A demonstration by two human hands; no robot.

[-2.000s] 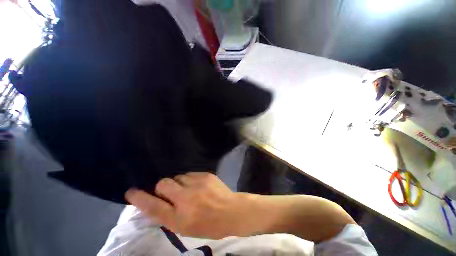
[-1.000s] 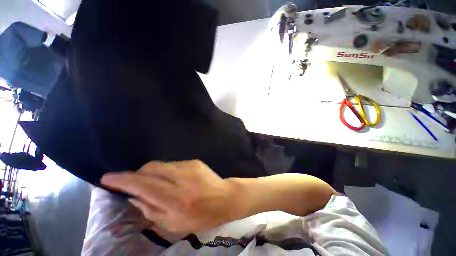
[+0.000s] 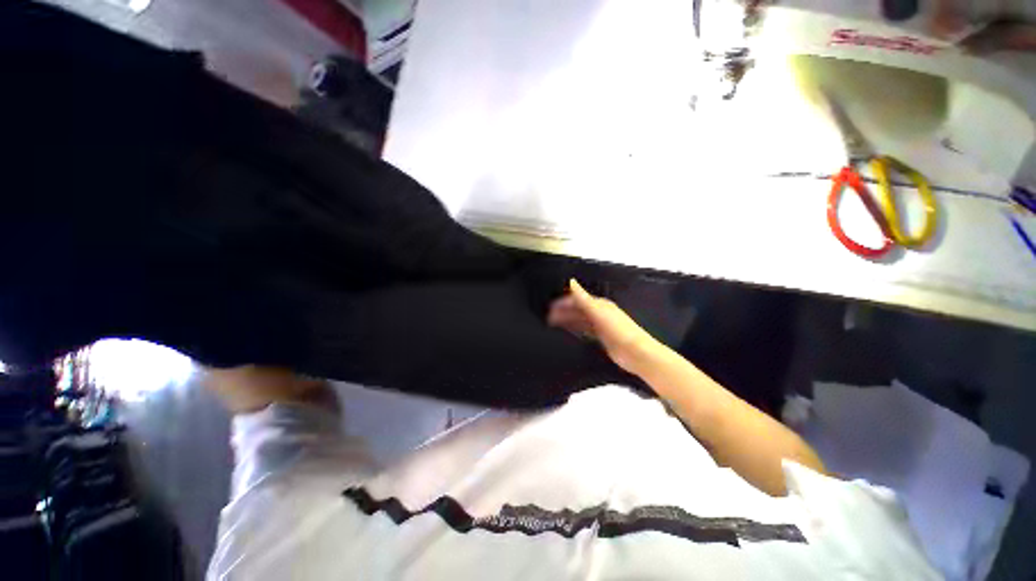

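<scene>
A large black garment (image 3: 386, 261) stretches from the upper left to the middle of the head view, in front of my body and the table's near edge. My left hand (image 3: 267, 386) is at its lower edge on the left; the cloth hides the fingers, and the garment is held up there. My right hand (image 3: 585, 316) is at the garment's right part, below the table edge. It touches the dark cloth, but its fingers are small and blurred, so its grip is unclear.
The white table (image 3: 591, 170) bears scissors (image 3: 869, 204) with red and yellow handles. The sewing machine (image 3: 886, 57) stands at the upper right, with a blue pen (image 3: 1025, 236) at the right edge. White pieces (image 3: 909, 454) lie below the table.
My right hand has moved right, from the garment's lower edge to its right part. The garment has swung left and lower, baring more table. My left hand has come partly into view.
</scene>
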